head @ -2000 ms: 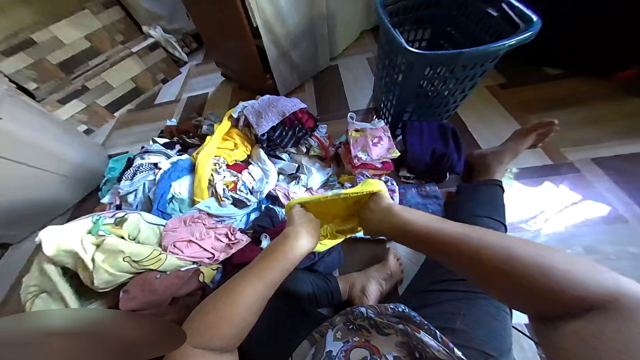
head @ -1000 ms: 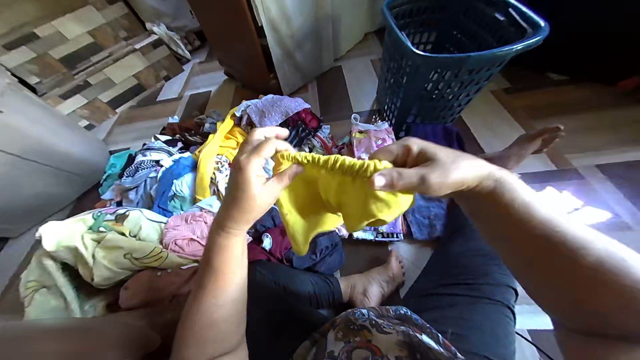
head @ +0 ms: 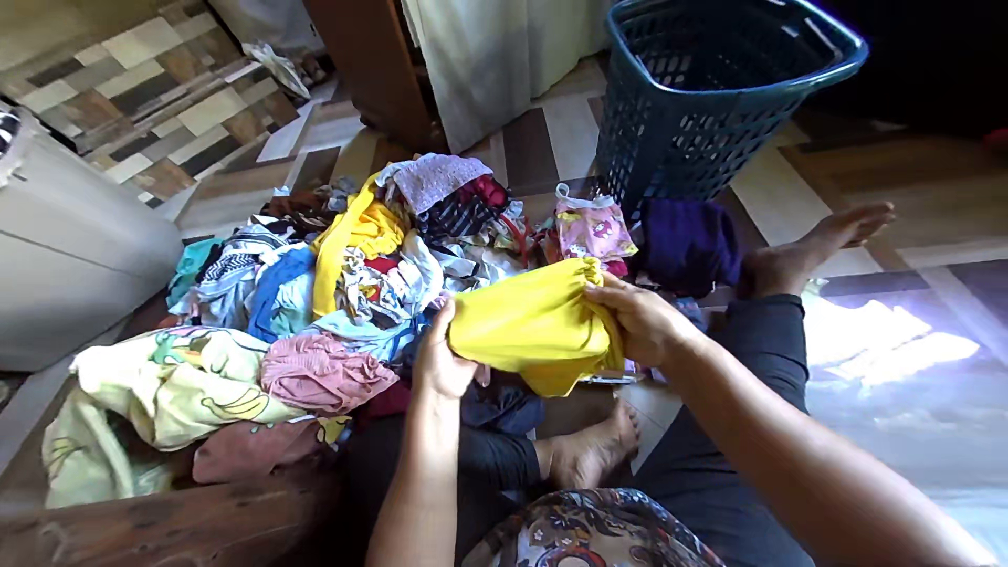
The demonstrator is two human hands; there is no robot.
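A yellow garment with a gathered elastic edge (head: 531, 319) is held up between both hands, above my lap. My left hand (head: 445, 354) grips its left end, the thumb in front. At the gathered right end, my right hand (head: 642, 319) pinches the cloth. Behind and to the left spreads a pile of mixed clothes (head: 370, 276). Beyond my right hand lie a pink printed garment with a white strap (head: 594, 228) and a dark purple folded cloth (head: 689, 244).
A dark teal plastic laundry basket (head: 701, 118) stands on the patterned floor at the back right. A pale yellow printed cloth (head: 181, 386) and a pink garment (head: 323, 374) lie at the left. My bare feet and legs are around the near side. A white cabinet (head: 71, 252) is at far left.
The yellow garment, earlier stretched by its elastic edge between both hands, is now turned, with that edge at my right hand. My left hand has moved from the elastic edge to the opposite end.
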